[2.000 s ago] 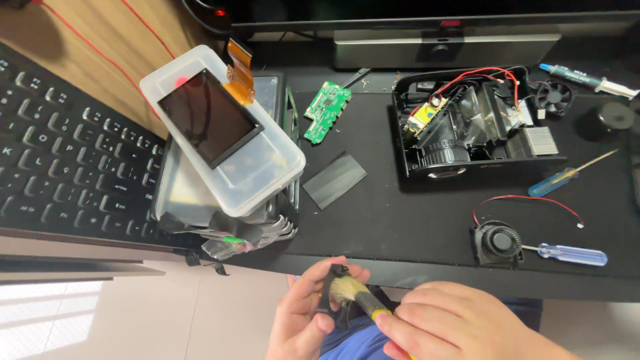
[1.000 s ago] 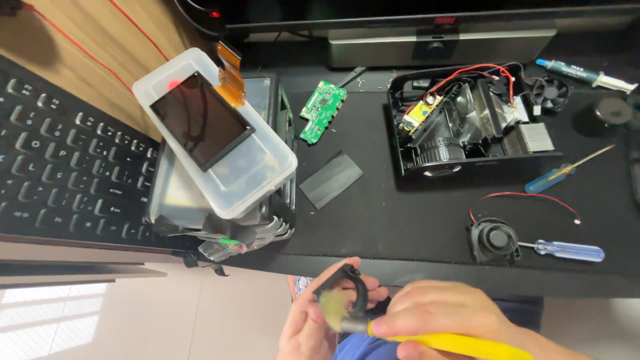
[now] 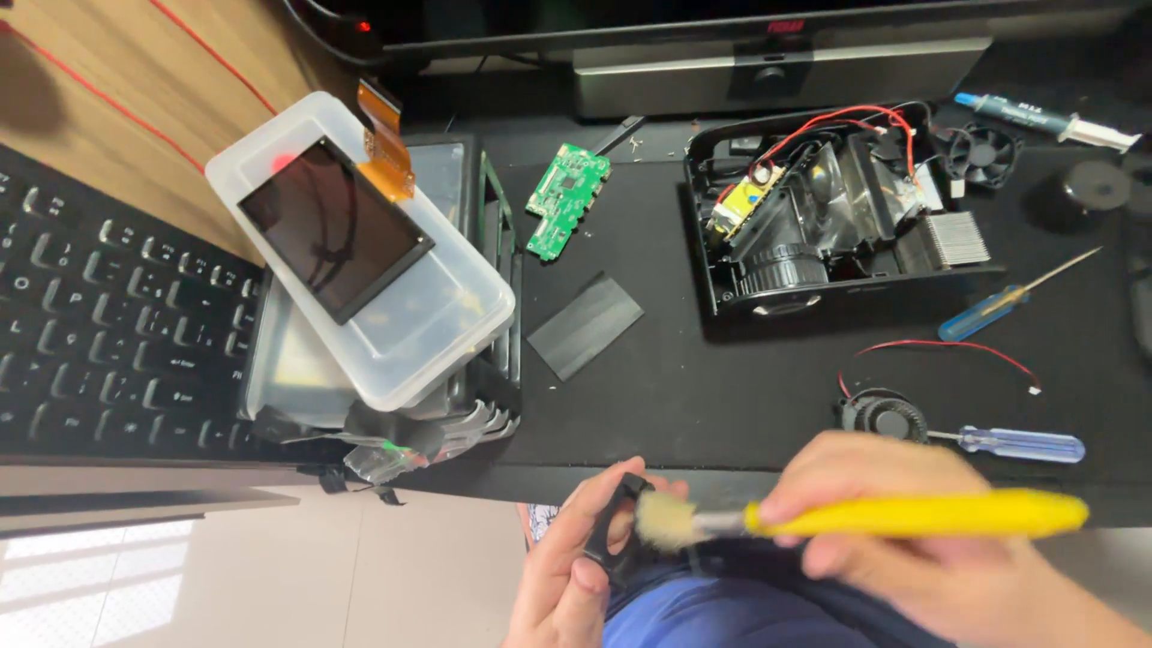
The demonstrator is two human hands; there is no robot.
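Note:
Over my lap, just off the desk's front edge, my left hand grips a small black plastic part with a round opening. My right hand is closed on a brush with a yellow handle. Its pale bristles are at the right side of the black part; blur hides whether they touch it. Behind my right hand lies a small blower fan with a red wire. An opened projector housing with lens, wires and heatsink stands farther back.
A green circuit board and a dark rectangular sheet lie mid-desk. Left, a display panel rests on a translucent plastic box, beside a keyboard. Right are screwdrivers, a syringe and a cooling fan.
The brush handle, pointing down toward the lower right two seconds ago, now lies nearly level, pointing right. My left hand still holds the black part, which has turned somewhat.

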